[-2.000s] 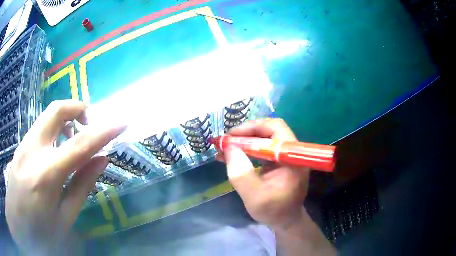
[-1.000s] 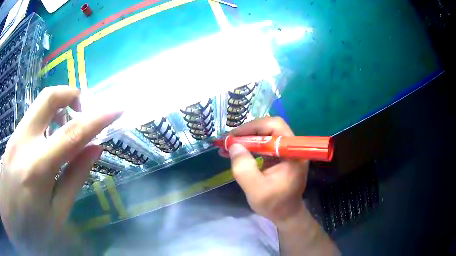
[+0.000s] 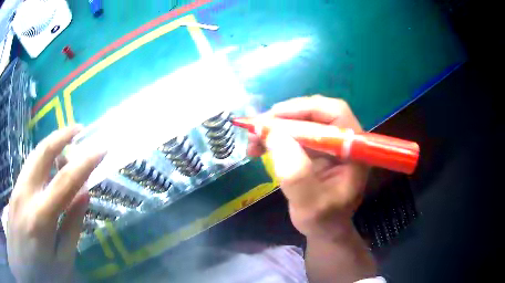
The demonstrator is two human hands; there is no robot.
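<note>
The clear blister tray [image 3: 152, 200] lies in front of me, its upper part washed out by white glare. Rows of small dark ring-like components [image 3: 220, 138] show along its near side. My right hand [image 3: 321, 160] holds the red marker pen [image 3: 382, 149], its tip at the upper end of the rightmost visible row; I cannot tell if it touches. My left hand [image 3: 47, 204] is at the tray's left end, fingers bent over the edge, seemingly gripping it; the fingertips are partly lost in glare.
Stacked trays [image 3: 14, 116] stand at the left edge. A small white fan [image 3: 41, 22], red marker cap [image 3: 67, 52], blue object [image 3: 96, 7] and thin pale tool [image 3: 206, 26] lie on the far part of the green mat [image 3: 332, 72]. Another dark tray [image 3: 387, 221] is at lower right.
The marker tip has moved from the near edge to the upper end of the rightmost row. The view has shifted, so more of the fan and the blue object show.
</note>
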